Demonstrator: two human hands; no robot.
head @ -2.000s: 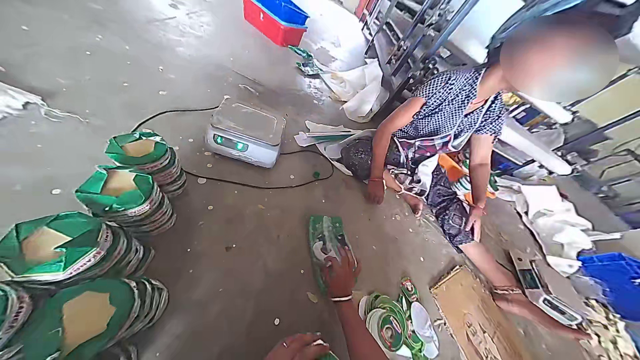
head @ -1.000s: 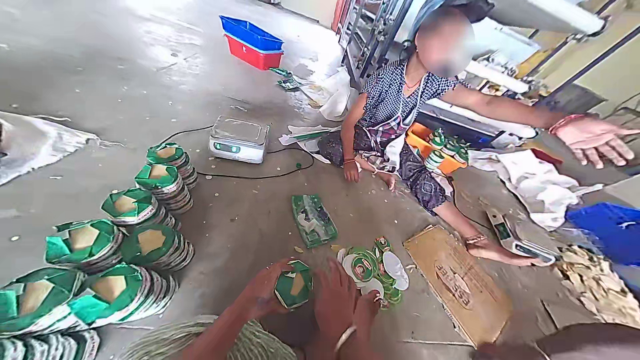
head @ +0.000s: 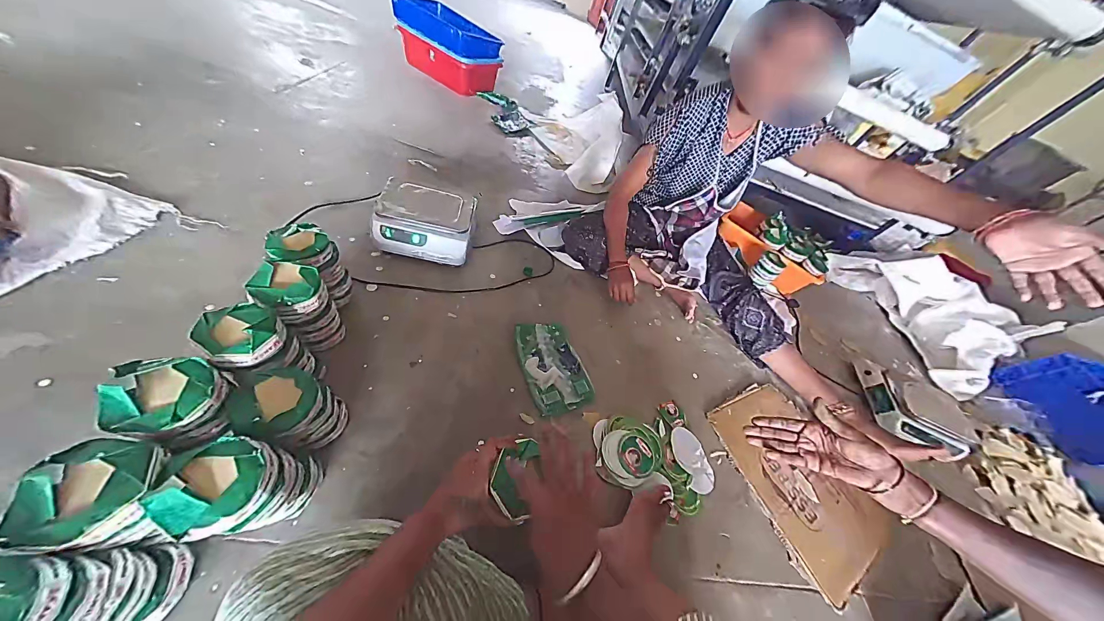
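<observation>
My left hand (head: 474,487) grips the side of a small green-wrapped bundle (head: 512,483), low in the middle of the head view. My right hand (head: 561,496), blurred and with a pale bangle at its wrist, lies against the bundle's right side with its fingers spread. Just beyond, a flat green printed packet (head: 554,369) rests on the floor. To the right of my hands is a loose pile of round green and white printed labels (head: 636,453). Stacks of round pieces topped with folded green wrapping (head: 237,332) stand in rows at the left.
A digital scale (head: 424,220) with a cord stands ahead. A person (head: 707,172) sits beyond, one arm stretched right. Another person's open hand (head: 832,453) reaches over a cardboard sheet (head: 733,414). Blue and red tubs (head: 448,60) are at the back, an orange crate (head: 798,278) behind the person.
My right hand has gone from the flat packet to the green bundle. The seated person's arm has stretched out to the right. Another person's hand has come in over the cardboard.
</observation>
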